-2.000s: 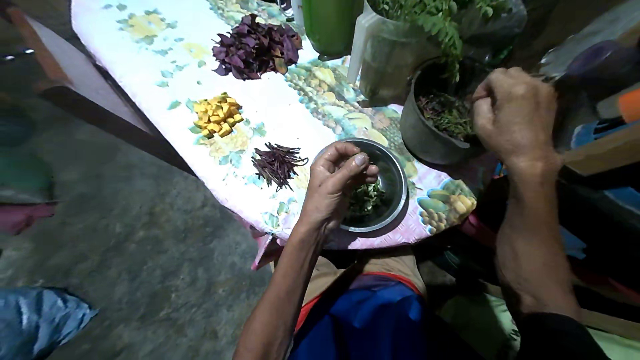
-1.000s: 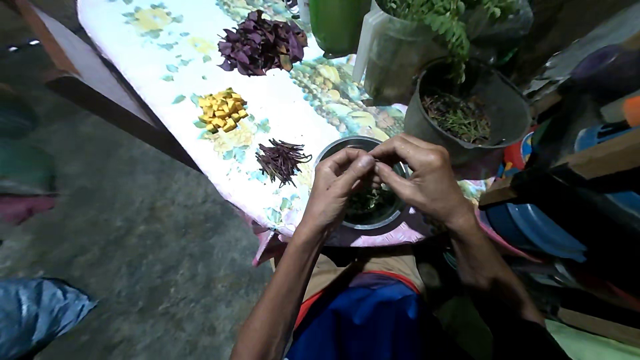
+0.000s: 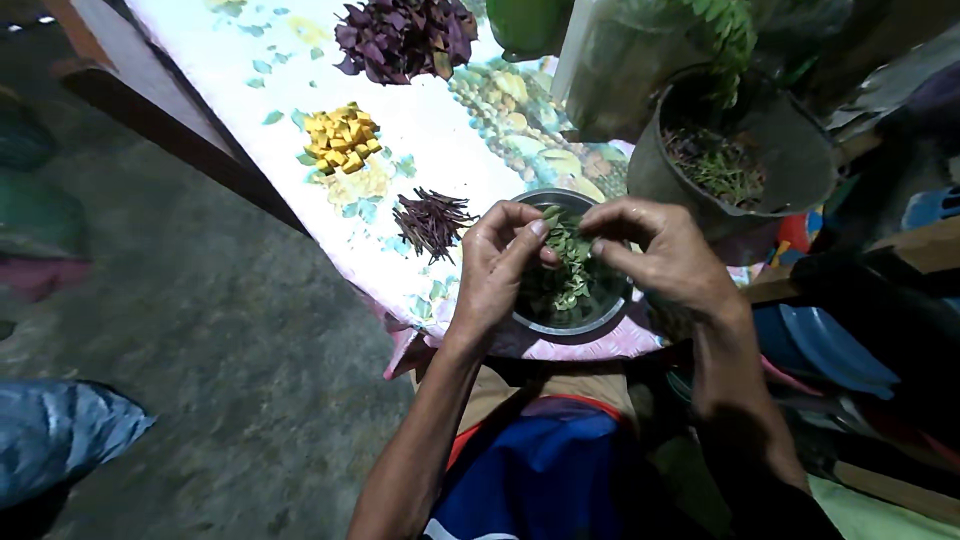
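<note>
Both hands are over a round metal bowl (image 3: 574,330) near the table's edge, which holds small green leaves (image 3: 571,289). My left hand (image 3: 501,266) pinches a leafy green sprig (image 3: 556,219) between thumb and fingers at the bowl's left side. My right hand (image 3: 660,251) is at the bowl's right side, thumb and fingers curled close to the same sprig; whether it grips a leaf is hard to tell. Left of the bowl lie dark purple stems (image 3: 433,223). Beyond them are yellow cubes of what looks like squash (image 3: 341,139) and a heap of purple leaves (image 3: 405,37).
A grey bucket (image 3: 806,161) with plant scraps stands right of the bowl, beside a translucent container (image 3: 622,75) and a green container (image 3: 525,26). A flowered tablecloth (image 3: 480,157) covers the table. Blue plastic basins (image 3: 832,352) sit at the lower right.
My right hand was over the bucket two seconds ago, then came left to meet my left hand above the bowl. The two hands are now slightly farther apart than one second ago, with leaves visible between them.
</note>
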